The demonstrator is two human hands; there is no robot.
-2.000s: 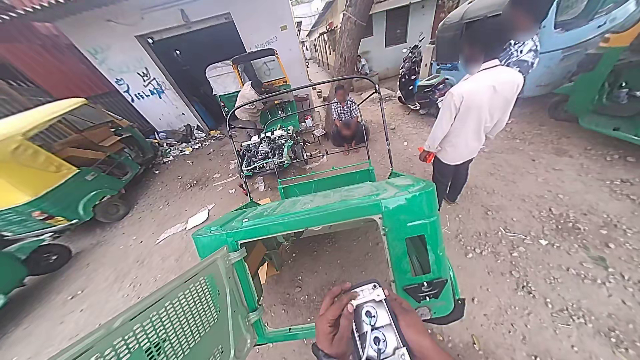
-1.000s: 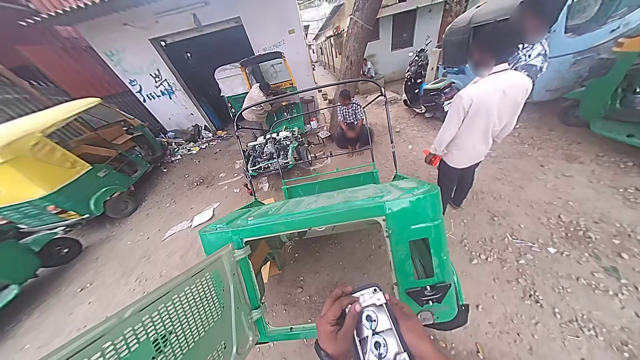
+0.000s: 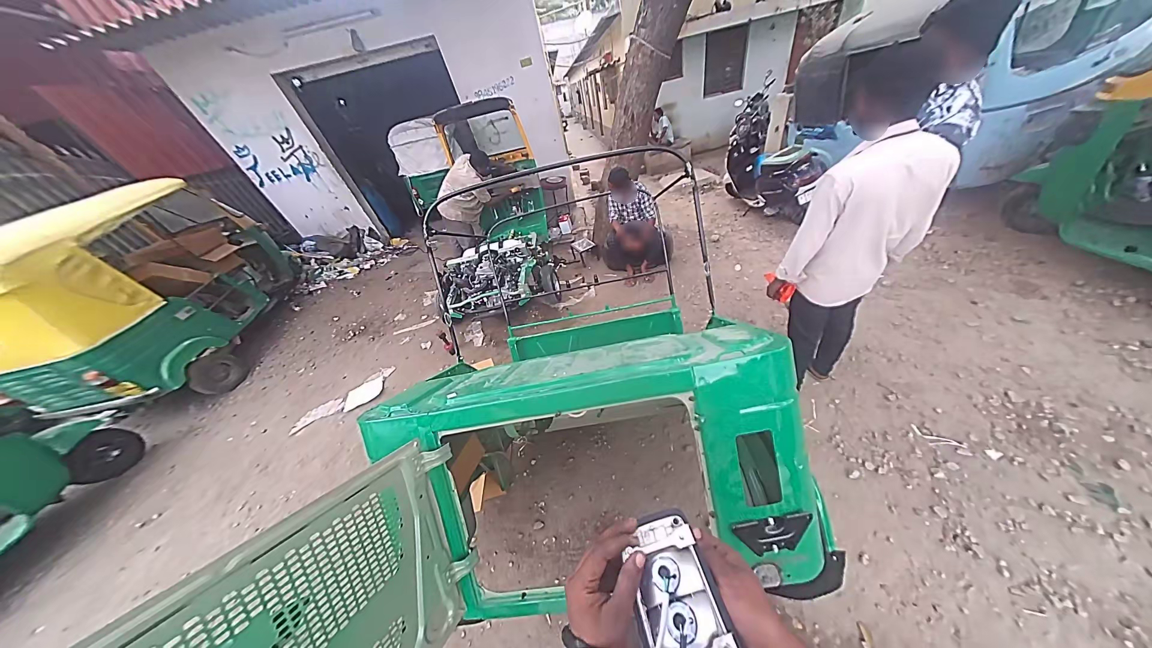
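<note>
A lamp housing [image 3: 673, 585] with two round sockets and wires is held between both my hands at the bottom centre. My left hand [image 3: 607, 576] grips its left side, the thumb near the upper edge. Along its right side lies my right hand [image 3: 745, 589], its fingers largely hidden behind the housing. Just beyond them stands the green body shell of an auto rickshaw [image 3: 576, 373], with a rectangular opening and a bare black tube frame. Its perforated green door [image 3: 306, 576] hangs open at the lower left. A black bracket [image 3: 771, 533] is on the shell's right corner.
A person in a pale shirt [image 3: 864, 216] stands right of the shell, another beside them. Beyond the frame, a person squats [image 3: 634, 216] near an exposed engine [image 3: 490, 274]; one more bends over a rickshaw. Yellow-green rickshaws [image 3: 135, 297] stand left, a scooter [image 3: 765, 171] behind.
</note>
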